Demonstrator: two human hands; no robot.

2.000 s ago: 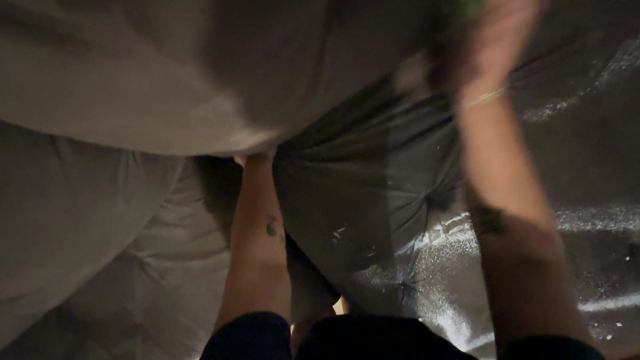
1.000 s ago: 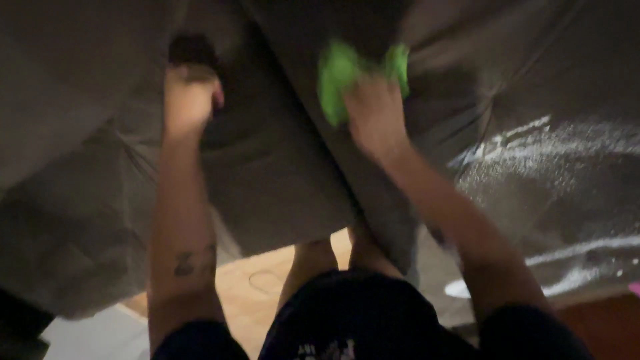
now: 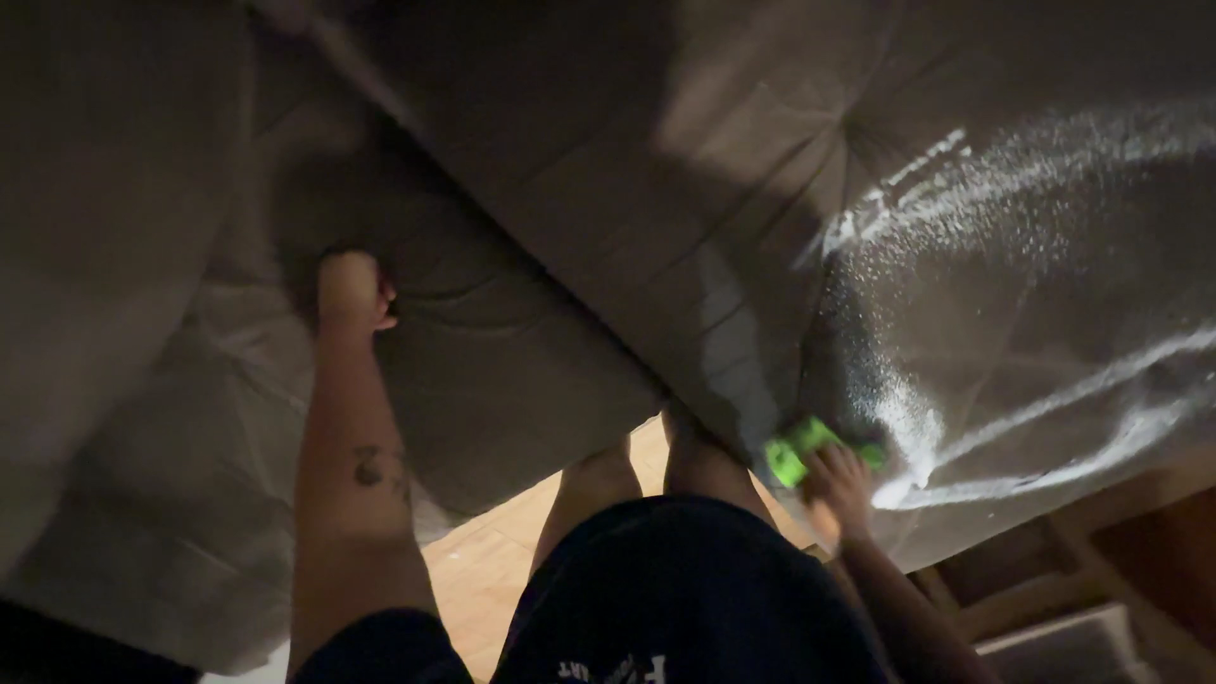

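Note:
A green cloth (image 3: 803,451) is bunched under my right hand (image 3: 836,484), which presses it on the tufted grey-brown fabric of an upholstered cushion (image 3: 760,285) near its lower edge. Just right of the cloth, white foam or powder (image 3: 907,427) lies in streaks and speckles on the fabric. My left hand (image 3: 353,290) is a closed fist resting on the fabric at the left; whether it grips a fold of it cannot be told.
A dark seam (image 3: 532,266) runs diagonally between two cushion parts. Below, my legs stand on a light wood floor (image 3: 484,560). Wooden furniture (image 3: 1045,570) with openings stands at the lower right, beyond the fabric's edge.
My right hand has moved with the green cloth down and to the right, to the edge of the white streaks. The floor and my legs show more than two seconds ago.

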